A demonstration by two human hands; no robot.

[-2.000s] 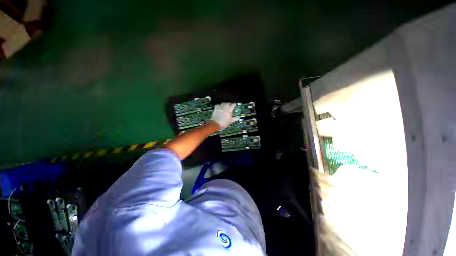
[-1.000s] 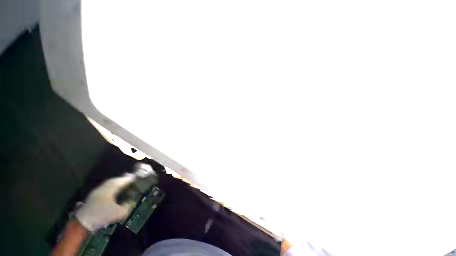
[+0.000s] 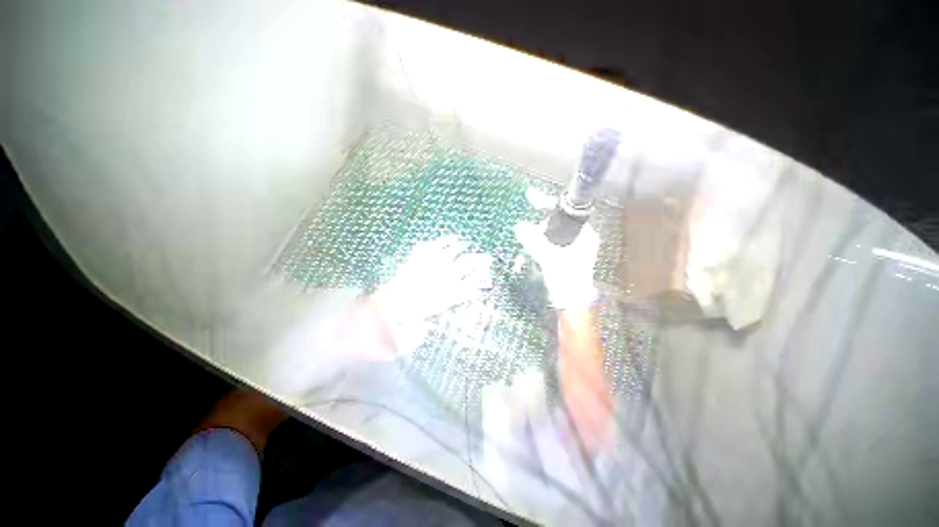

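Through the cabinet window, my left hand (image 3: 438, 276) in a white glove is over the perforated grate (image 3: 412, 196). Glare washes out its fingers, so I cannot tell if it holds a circuit board. My right hand (image 3: 564, 266), also gloved in white, is just to the right, closed around the nozzle (image 3: 568, 224). The nozzle has a dark tube end and a pale collar. Its thick speckled hose (image 3: 597, 162) runs up from the hand. The two hands are apart. No circuit board can be made out.
A tan cardboard piece (image 3: 655, 245) stands right of the grate, with a pale crumpled item (image 3: 733, 257) beside it. The viewing window's lower frame edge (image 3: 340, 440) crosses between me and the inside. Reflections and dark streaks cover the lower right. My blue sleeve (image 3: 201, 484) is outside, lower left.
The view has moved from the boards on the black sheet to the cabinet inside. My left hand has left the boards and is inside. My right hand now shows on the nozzle.
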